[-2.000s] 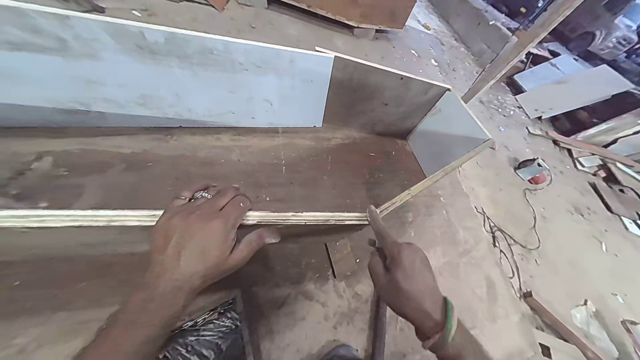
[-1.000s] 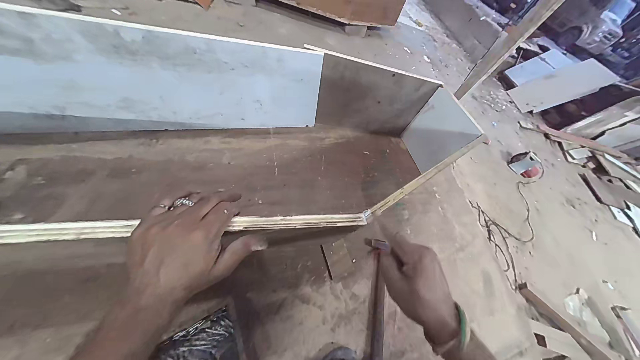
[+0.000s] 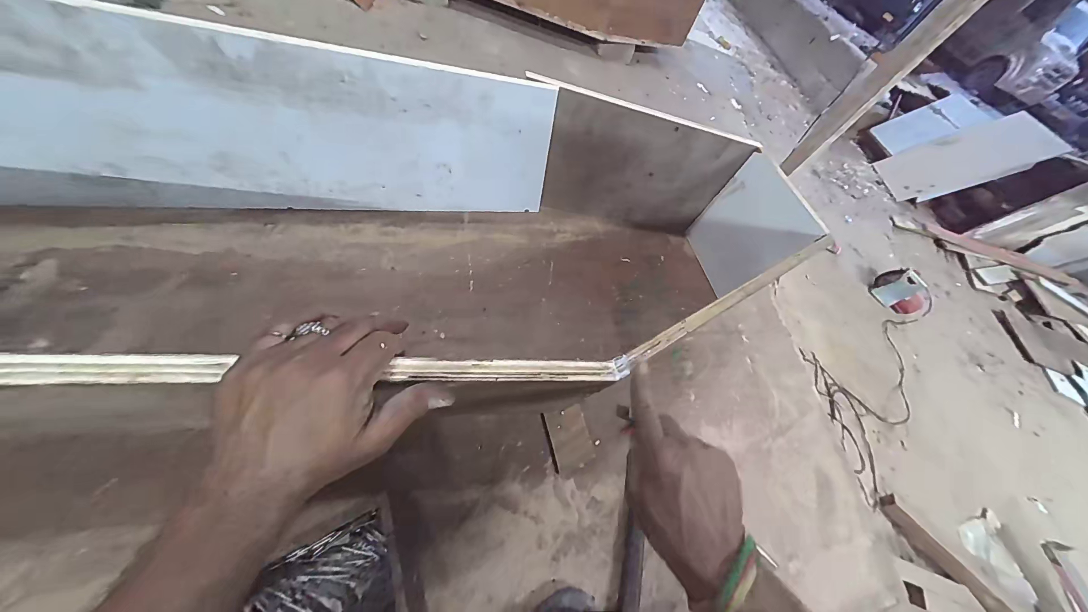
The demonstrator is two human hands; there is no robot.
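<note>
A long box of plywood panels with pale faces lies across the view. My left hand [image 3: 297,399] grips the near plywood panel [image 3: 510,371], fingers over its top edge and thumb on the near side. My right hand [image 3: 684,493] is just below the angled corner joint [image 3: 621,366], its index finger stretched up to the joint and the other fingers curled. A long-handled tool, apparently a hammer [image 3: 633,552], stands upright beside this hand; whether the hand holds it is unclear. Many nails [image 3: 331,565] lie in a container at the bottom.
A small wood offcut [image 3: 571,438] lies below the near panel. On the floor at right are a loose cable [image 3: 858,416], a red and metal power tool [image 3: 903,291], pale boards [image 3: 973,153] and wood scraps. A wooden post [image 3: 884,81] slants at upper right.
My right hand moved down and away from the corner joint, then came back to it with the index finger stretched out. My left hand has stayed on the panel edge.
</note>
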